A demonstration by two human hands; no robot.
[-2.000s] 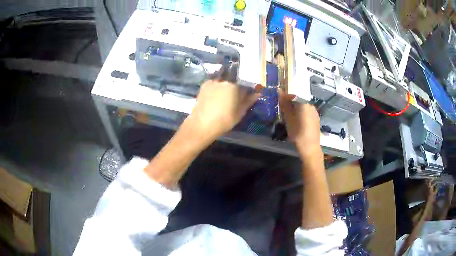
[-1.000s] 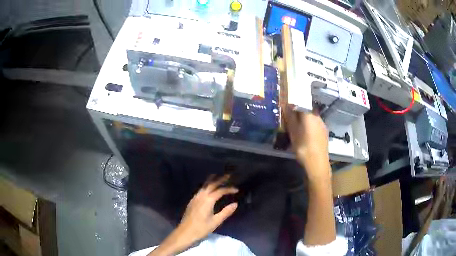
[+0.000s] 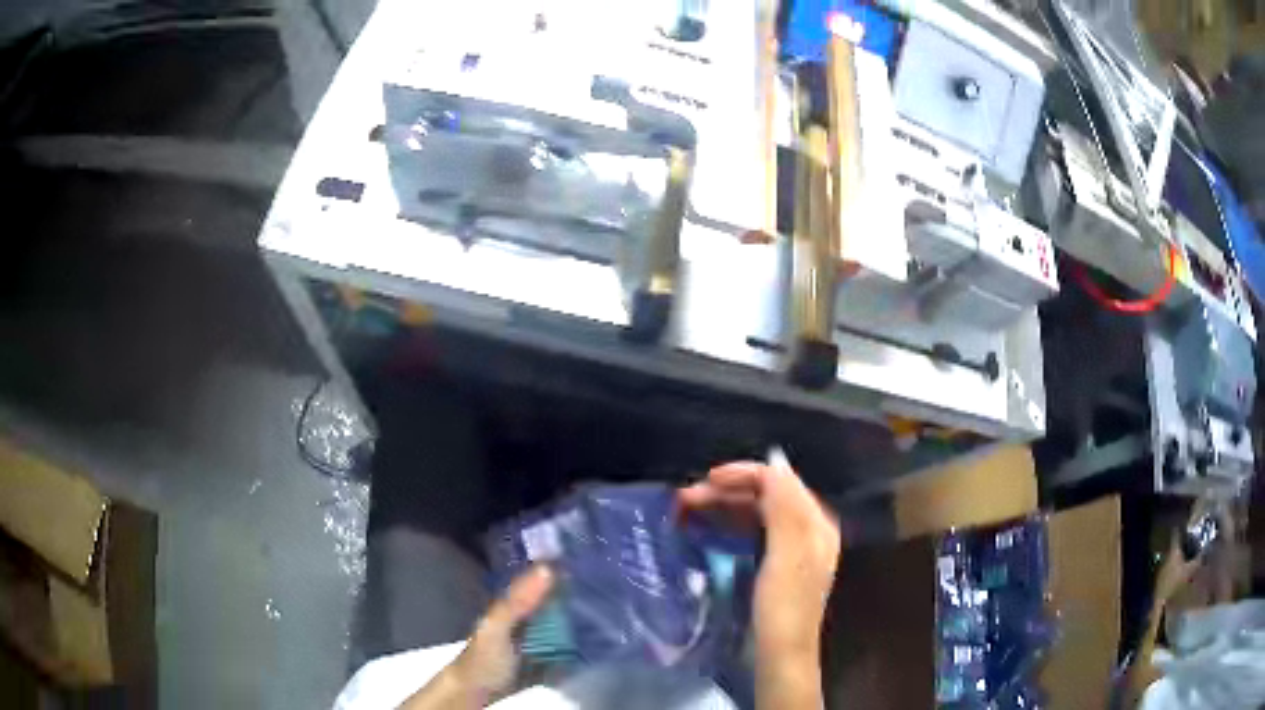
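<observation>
Several dark blue retail boxes [image 3: 624, 576] with white lettering and teal parts are held together low in front of my body, with shiny clear film on them. My left hand [image 3: 497, 641] grips their left side, thumb on the near face. My right hand [image 3: 794, 555] holds their right side, fingers over the top edge. The white end-sealing machine [image 3: 527, 298] stands beyond, with tan-gold guide rails [image 3: 841, 153] beside its channel. Two brassy guide pieces [image 3: 812, 257] stick out at its front. No box shows at the channel mouth.
An open brown carton [image 3: 1085, 590] at lower right holds loose blue boxes. Another brown carton [image 3: 63, 534] is at lower left. Further machinery [image 3: 1204, 368] stands at right, with a red cable. Part of another person's arm [image 3: 1179, 576] shows at the right edge.
The boxes at the channel mouth are gone from there, and boxes are now held low in front of me. My right hand has come down from the machine; my empty left hand has closed on boxes.
</observation>
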